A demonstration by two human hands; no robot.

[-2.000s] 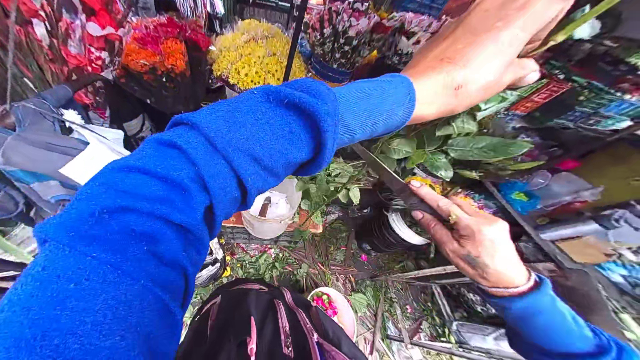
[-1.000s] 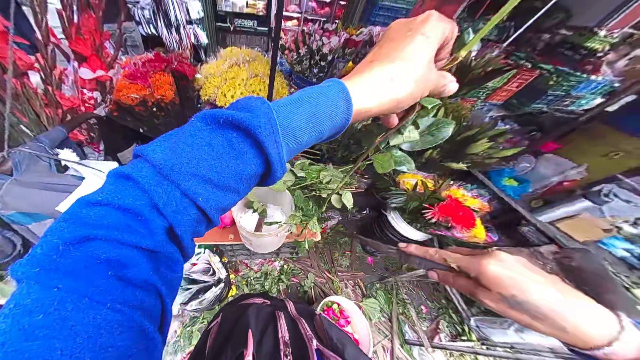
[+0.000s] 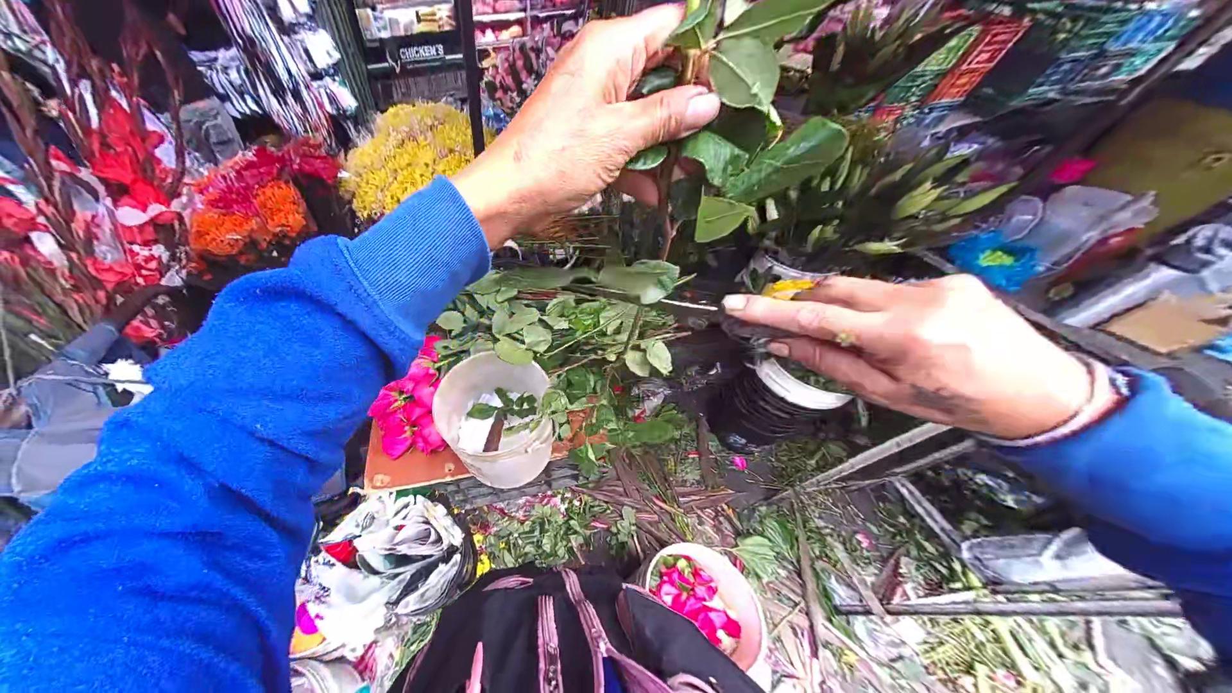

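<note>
My left hand [image 3: 616, 115] reaches up at the top centre, its thumb and fingers closed around a leafy green stem [image 3: 666, 207], likely a rose stem, whose top runs out of view. Lower and to the right, my right hand [image 3: 895, 346] points left with its fingers stretched out along a knife. Of the knife [image 3: 691, 305] only a thin bright edge shows past the fingertips; the rest is hidden or blurred. Cut leafy stems [image 3: 568, 327] lie below my left hand. Beneath my right fingers stands a dark container with a white rim [image 3: 799, 388].
A whitish plastic bucket [image 3: 493, 423] holding leaves stands beside pink flowers [image 3: 409, 404] on an orange board [image 3: 404, 467]. A pail of pink petals [image 3: 751, 616] is at the bottom. Yellow flowers [image 3: 409, 159] stand behind my left arm. Leaf litter [image 3: 568, 529] covers the ground, with metal bars [image 3: 1011, 606] at right.
My right hand, seen on the knife two seconds ago, has moved away low to the right and come back up toward the stem. More of the leafy stem in my left hand shows.
</note>
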